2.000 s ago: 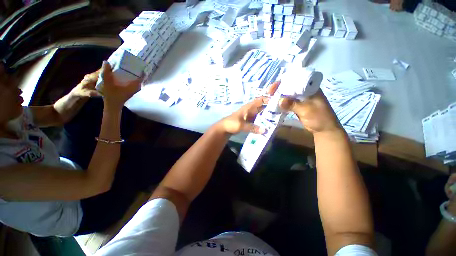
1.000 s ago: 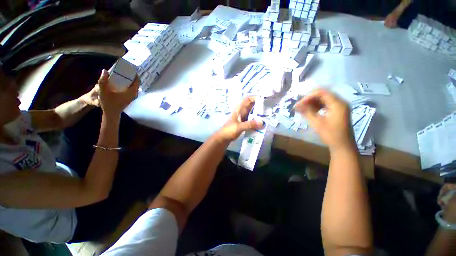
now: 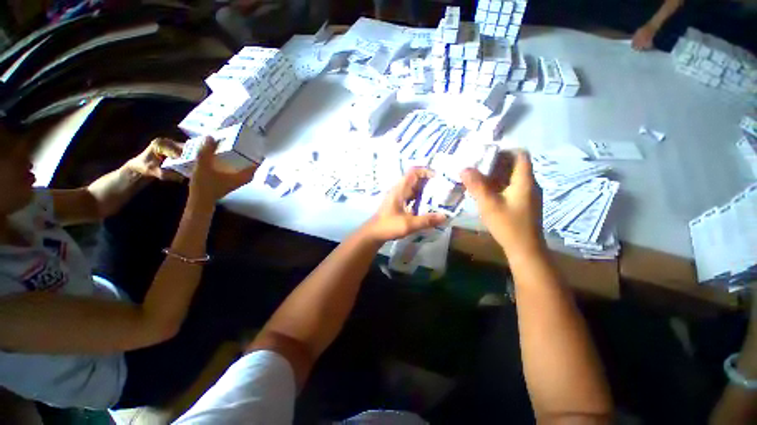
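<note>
A white folding carton (image 3: 446, 196) with small dark print is between my hands over the near table edge; glare blurs its outline. My left hand (image 3: 407, 207) grips its near left end between thumb and fingers. My right hand (image 3: 508, 199) has its thumb and fingers on the far right end. A pale, thin piece (image 3: 422, 251) hangs below my left hand at the table edge; whether my hand holds it I cannot tell. Flat cartons (image 3: 581, 203) lie fanned to the right of my right hand.
Stacked cartons (image 3: 473, 58) stand at the back, and a carton block (image 3: 253, 87) stands at left. Small paper scraps (image 3: 332, 170) lie left of my hands. A person (image 3: 58, 282) at left holds a carton (image 3: 220, 148). More flat cartons (image 3: 726, 236) lie at far right.
The label roll held earlier in my right hand is gone from it. My right hand has come back left to the carton at my left hand. The neighbour's box has tilted.
</note>
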